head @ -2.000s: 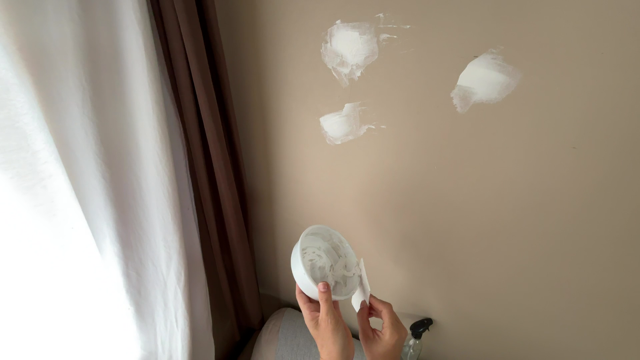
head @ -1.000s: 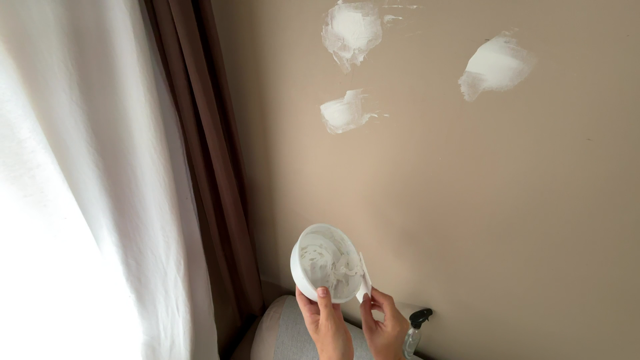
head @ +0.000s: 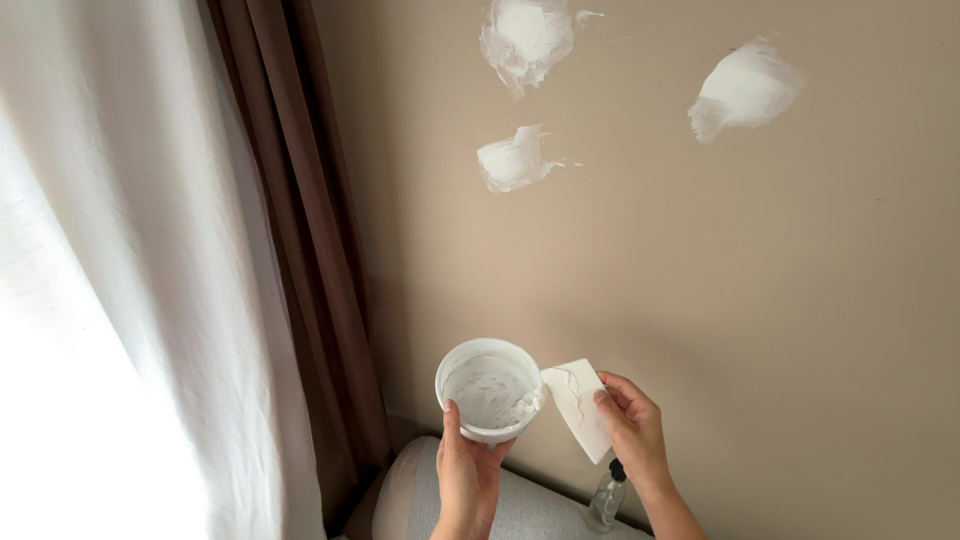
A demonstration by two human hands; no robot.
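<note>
My left hand point(head: 469, 476) holds a white round tub point(head: 487, 346) from below, thumb on its rim, its open top tilted toward me. White filler paste point(head: 529, 405) clings inside, thickest at the right. Just right of the tub, my right hand point(head: 636, 427) grips a flat white plastic spreader point(head: 581, 412) with a ridge of paste across its face; its upper left corner is at the tub's rim. Above, on the beige wall point(head: 637, 262), are three white filler patches: one at the top point(head: 529, 34), a smaller one below it point(head: 516, 160), and one to the right point(head: 750, 86).
A white curtain point(head: 150, 225) and a brown curtain point(head: 300, 187) hang at the left. Below my hands, a grey and beige cushioned surface point(head: 525, 502) lies against the wall. A clear glass bottle with a black top point(head: 606, 502) stands near my right wrist.
My right hand has drawn the spreader out of the tub to the right, and its flat face with paste now shows. The tub has been turned more toward me.
</note>
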